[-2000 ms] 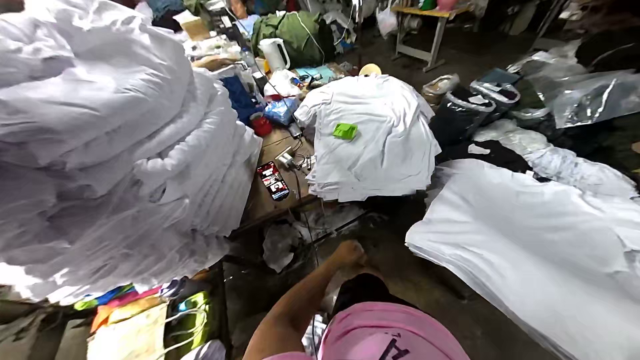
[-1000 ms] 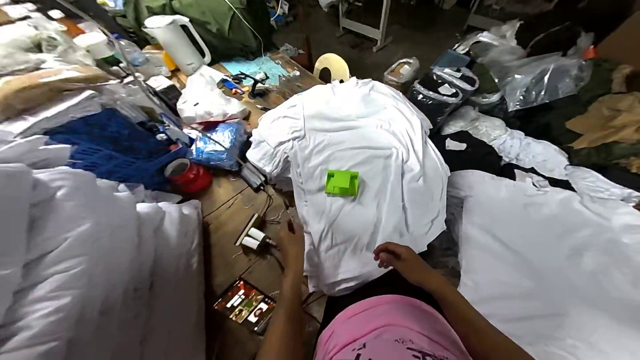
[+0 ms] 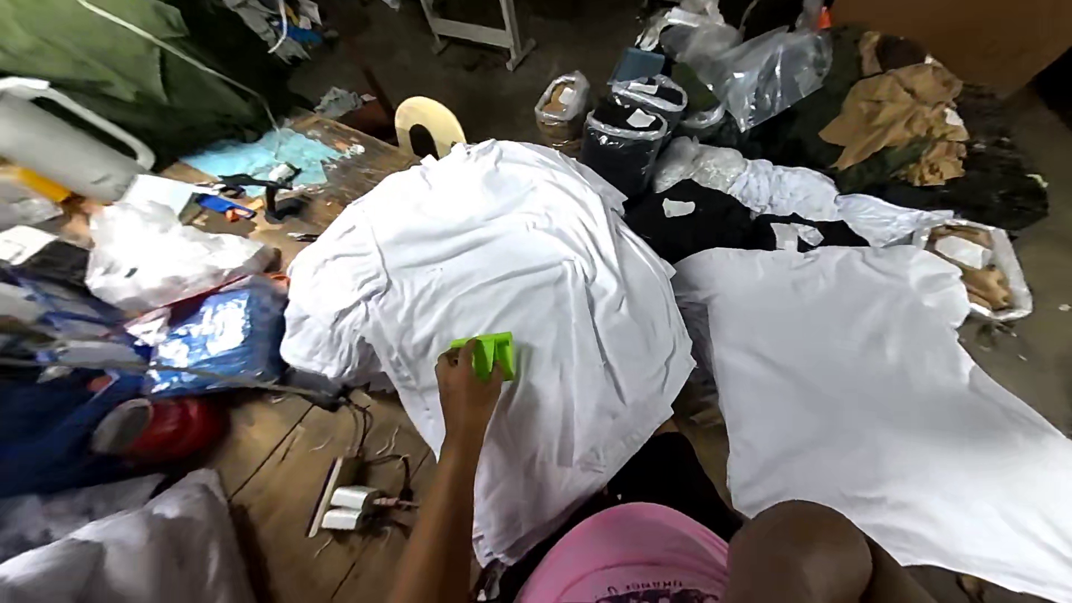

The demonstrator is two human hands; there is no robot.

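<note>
My left hand (image 3: 469,381) grips a bright green plastic piece (image 3: 492,355) on the front part of a pile of white T-shirts (image 3: 519,276), fingers and thumb around its left and lower edges. The pile lies on a wooden table, its sleeves and hems hanging loosely. At the lower right an arm is bent close to the camera; my right hand is out of sight. To the right, another white T-shirt (image 3: 837,368) is spread flat.
A power strip with white plugs (image 3: 347,508) and cables lies left of the pile. Beyond are a red container (image 3: 176,427), a blue plastic packet (image 3: 222,335), a white plastic bag (image 3: 163,251) and a grey kettle (image 3: 67,138). Black bundles in clear bags (image 3: 624,142) stand behind.
My left hand has moved from beside the pile's left edge onto the green piece and taken hold of it. My right hand, seen over the pile's front edge before, has left the view.
</note>
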